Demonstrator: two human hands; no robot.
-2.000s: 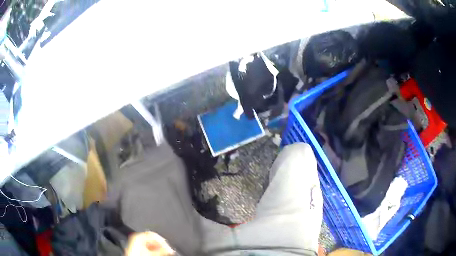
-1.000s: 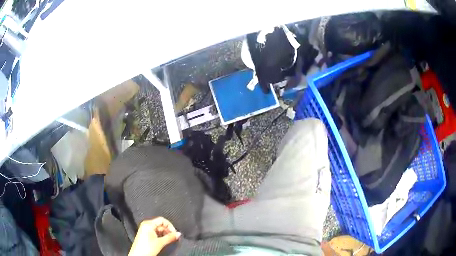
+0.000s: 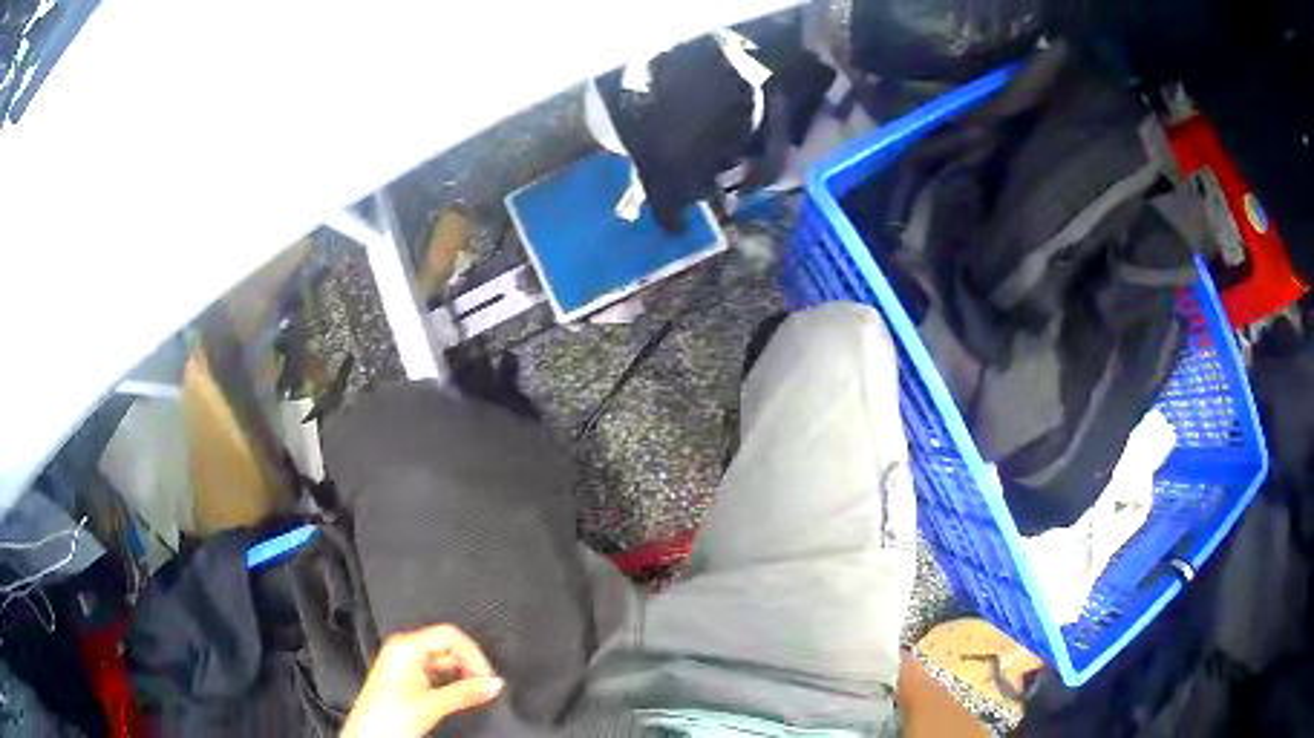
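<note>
A dark grey, finely ribbed garment panel point(image 3: 468, 526) lies over the left thigh of the wearer's light grey trousers. My left hand point(image 3: 422, 688) is at the bottom edge, left of centre, over the near part of this panel. Its fingers are curled towards the thumb, and the frames do not show clearly whether they pinch the cloth. My right hand is not in view.
A blue plastic crate point(image 3: 963, 469) holding dark cloth and a white piece stands right of the knees. Above are a white table edge, a blue pedal point(image 3: 613, 238) and hanging black cloth point(image 3: 685, 123). Red objects are at far right point(image 3: 1242, 216) and between the thighs point(image 3: 656, 555).
The ribbed panel now shows clearly over the left thigh, where it was blurred at first. My left hand has come further into view and its blur has gone. The camera view has shifted.
</note>
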